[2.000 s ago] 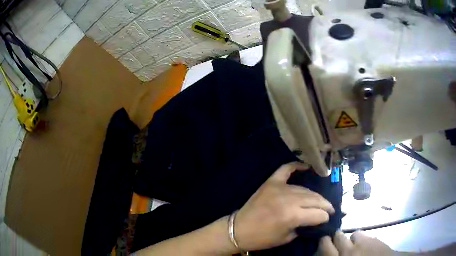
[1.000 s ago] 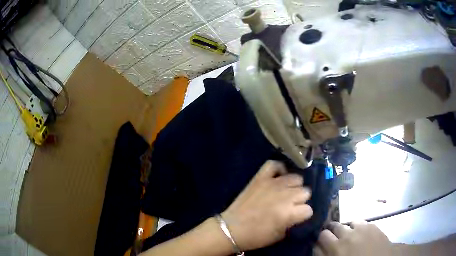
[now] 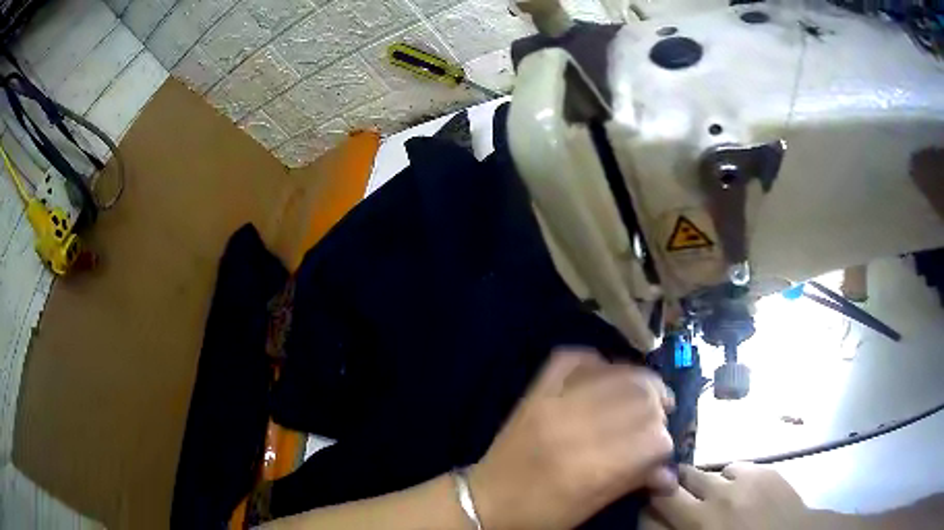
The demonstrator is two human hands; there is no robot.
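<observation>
The dark garment [image 3: 414, 280] lies across the machine table, its right edge under the needle area of the white sewing machine [image 3: 828, 135]. A bright blue piece [image 3: 682, 350] sits beside the presser foot area. My left hand [image 3: 585, 430], with a bangle at the wrist, lies on the garment just left of the needle area, its fingers curled on the cloth and slightly blurred. My right hand [image 3: 730, 499] is at the bottom edge, partly cut off, its fingers gripping the cloth edge close to my left fingertips. The needle itself is hidden.
A cardboard sheet [image 3: 124, 311] with an orange strip [image 3: 336, 192] stands at the left. A yellow-black screwdriver [image 3: 426, 63] lies by the brick-pattern wall. A yellow plug [image 3: 54, 236] hangs at far left. Dark tweezers [image 3: 854, 311] lie right of the needle area.
The camera view has shifted. My left hand has moved down and closer to my right hand. The cloth edge by the blue piece now shows as a narrow strip running toward my hands.
</observation>
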